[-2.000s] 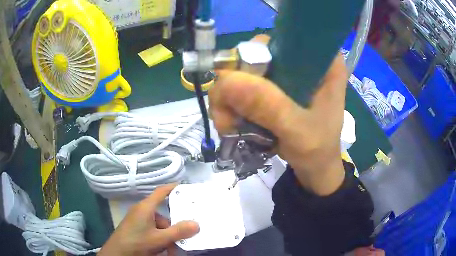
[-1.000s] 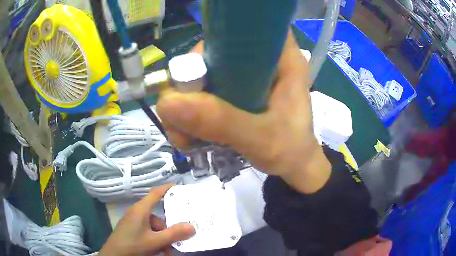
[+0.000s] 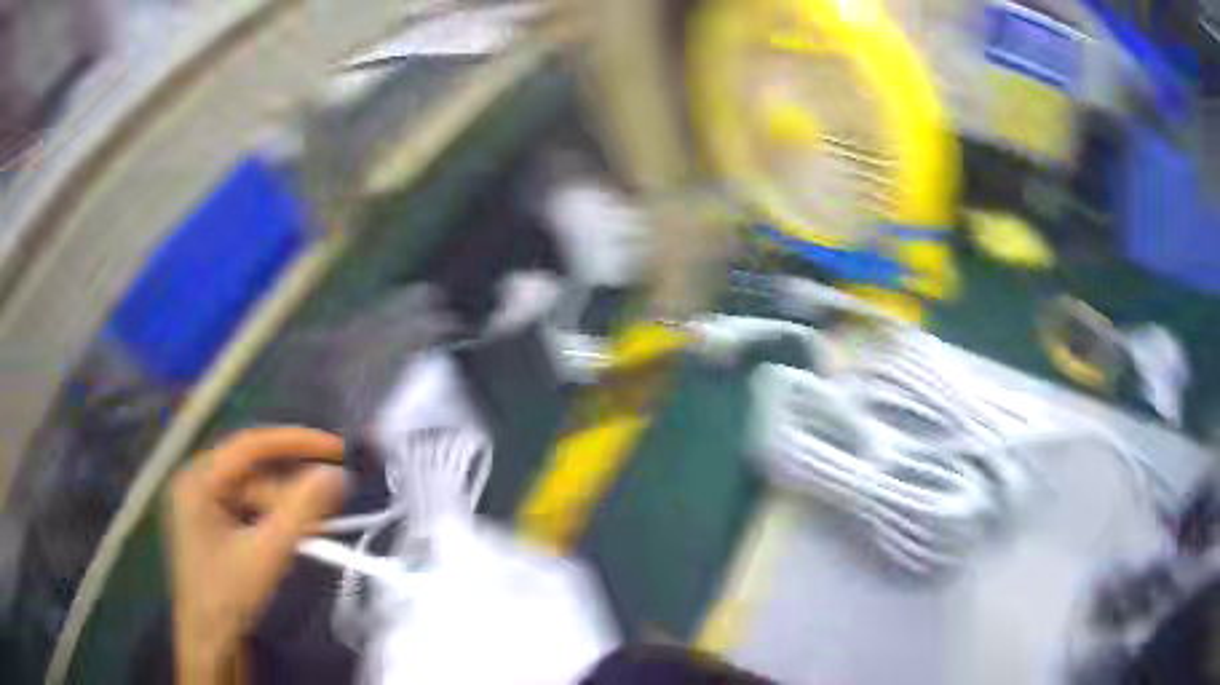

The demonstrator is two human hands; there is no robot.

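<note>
The view is strongly blurred. My left hand (image 3: pixel 254 535) is at the lower left with fingers curled, beside a white cord coil (image 3: pixel 442 468); whether it grips a cord end is unclear. A bright white block (image 3: pixel 495 616), apparently a socket housing, lies below that coil at the bottom edge. More white coiled cords (image 3: pixel 883 455) lie on the pale mat (image 3: pixel 977 609). Dark metal parts (image 3: pixel 1137 596), apparently the screwdriver's nose, show at the lower right edge. My right hand is not in view.
The yellow fan (image 3: pixel 830 134) stands behind the mat. A yellow-black striped edging (image 3: pixel 582 468) runs left of the mat. A tape roll (image 3: pixel 1081 345) and white scrap (image 3: pixel 1157 368) lie at the right. A blue object (image 3: pixel 208 268) is at the upper left.
The view has swung left, so the fan and mat now appear further right. My left hand has left the socket on the mat. My right hand has gone out of view.
</note>
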